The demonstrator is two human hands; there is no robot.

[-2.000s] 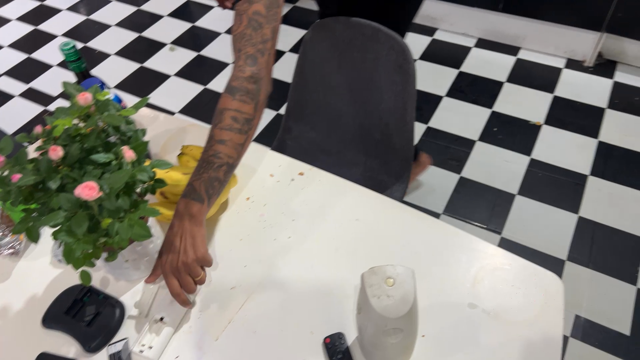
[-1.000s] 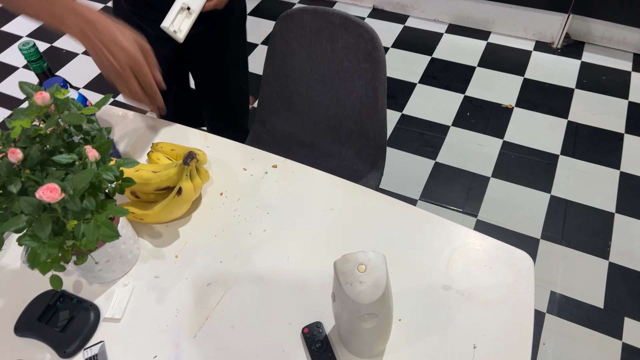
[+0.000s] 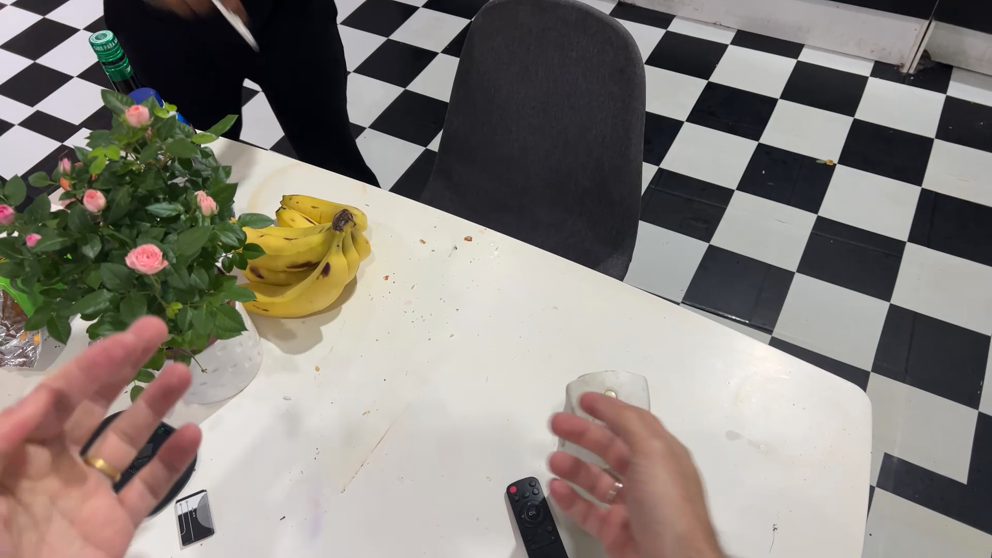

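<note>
My left hand is raised over the table's left part, palm up with fingers spread, a gold ring on one finger, holding nothing. Behind it a black oval device is partly hidden, with a small black-and-silver card-like piece beside it. My right hand hovers with parted, slightly curled fingers and nothing in it, a ring on one finger. It partly covers a white plastic dispenser-like object. Just left of that hand a black remote control lies on the white table.
A potted pink rose plant and a bunch of bananas stand at the table's left. Beyond are a green-capped bottle, a dark chair, and a person in black holding a white object. Crumbs dot the tabletop.
Both my hands have come into view. The other person's tattooed arm, over the table at first, has drawn back, and the white power strip seen under that hand has left the tabletop.
</note>
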